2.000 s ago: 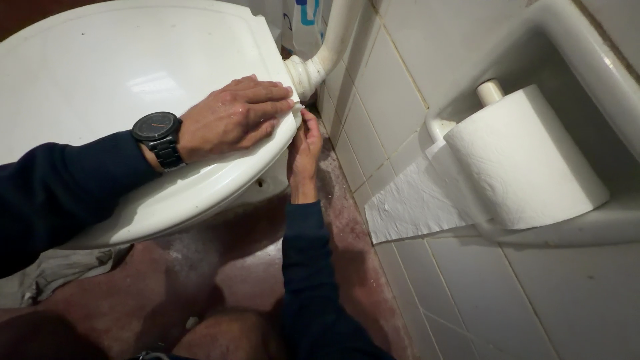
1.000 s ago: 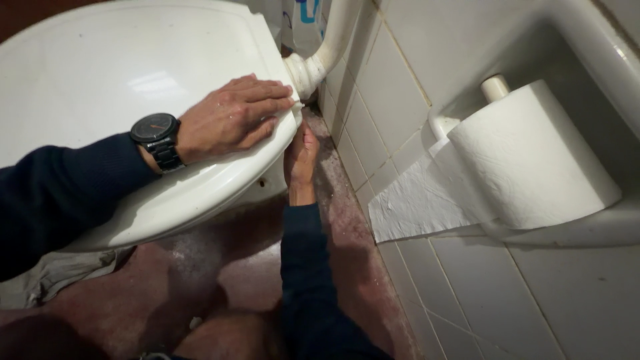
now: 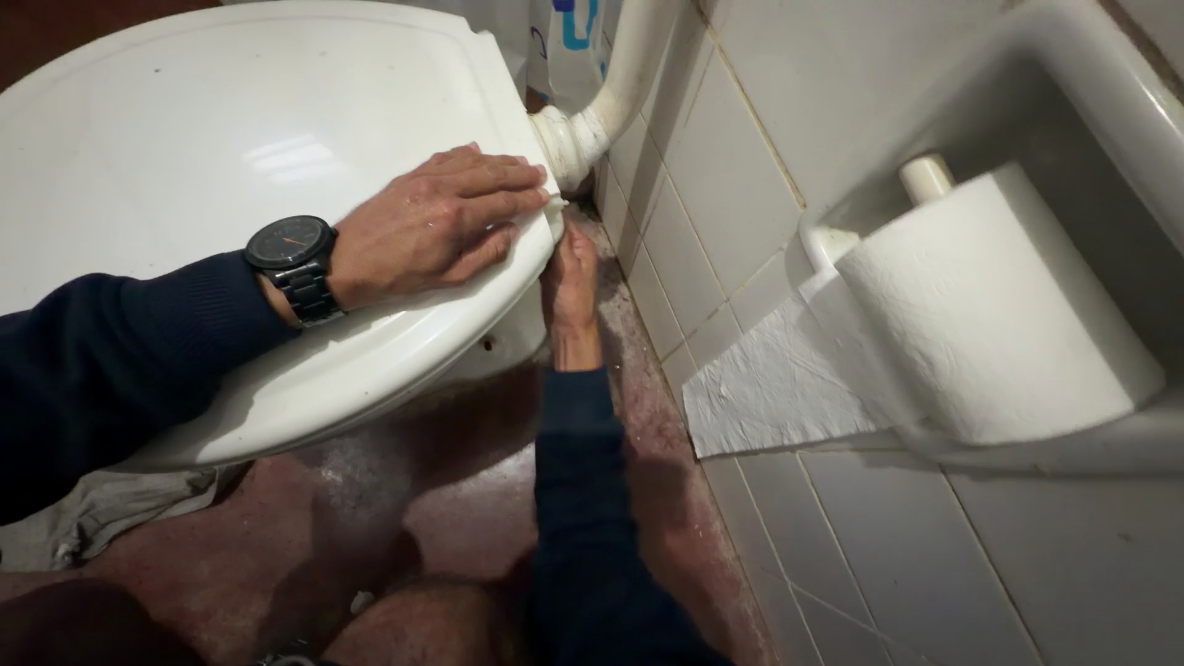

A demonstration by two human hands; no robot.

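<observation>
A closed white toilet lid (image 3: 231, 139) fills the upper left. My left hand (image 3: 430, 227), with a black watch (image 3: 291, 245) on its wrist, lies flat on the lid near its hinge end, fingers together and pointing at the rear corner. Beneath that corner, beside the wall, my right hand (image 3: 572, 282) reaches up under the rim; its fingertips are partly hidden, so what they touch or hold cannot be made out. A small white hinge part (image 3: 556, 203) shows at the corner just above them. Part of the toilet bowl (image 3: 504, 347) is visible below the lid.
A white pipe (image 3: 620, 83) with a collar joins behind the toilet. On the right, the tiled wall (image 3: 740, 176) bears a recessed holder with a toilet paper roll (image 3: 999, 305), its loose end hanging left. Grey cloth (image 3: 139, 509) lies on the reddish floor (image 3: 277, 546). A plastic bag (image 3: 573, 55) stands behind.
My right hand has shifted slightly under the lid's corner, and its fingers are less visible than two seconds ago. My left hand stays in place on the lid.
</observation>
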